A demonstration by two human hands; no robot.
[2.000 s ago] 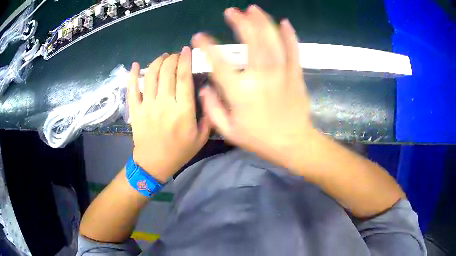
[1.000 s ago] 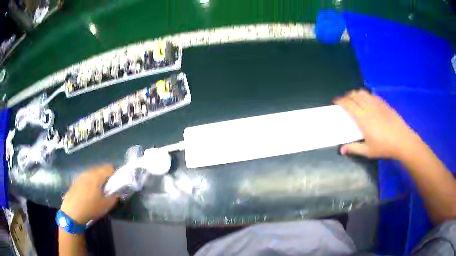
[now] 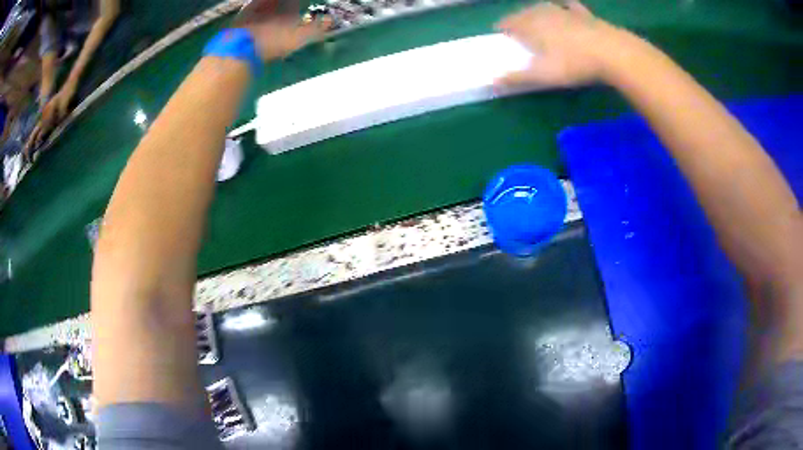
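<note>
The closed white power strip housing [image 3: 387,92] lies over the green conveyor belt [image 3: 352,189], slightly slanted. My right hand [image 3: 559,44] holds its right end, with the fingers over the top. My left hand [image 3: 280,31] is beyond the strip's left end, near the far side of the belt; it is blurred and cut by the top edge, so I cannot tell what it holds. A short cord runs from the strip's left end to a white round lump [image 3: 231,160], partly hidden by my left forearm.
A blue round cap or shallow cup [image 3: 526,209] sits on the worn white rail [image 3: 370,250]. Blue sheeting [image 3: 656,255] lies at the right. Open half-assembled strips [image 3: 231,410] lie at the lower left, mostly behind my left arm. Another person's arms [image 3: 66,92] show at upper left.
The closed strip has moved from the dark bench mat forward over the belt, with my right hand on its right end. My left hand has moved far forward. The view has shifted forward too.
</note>
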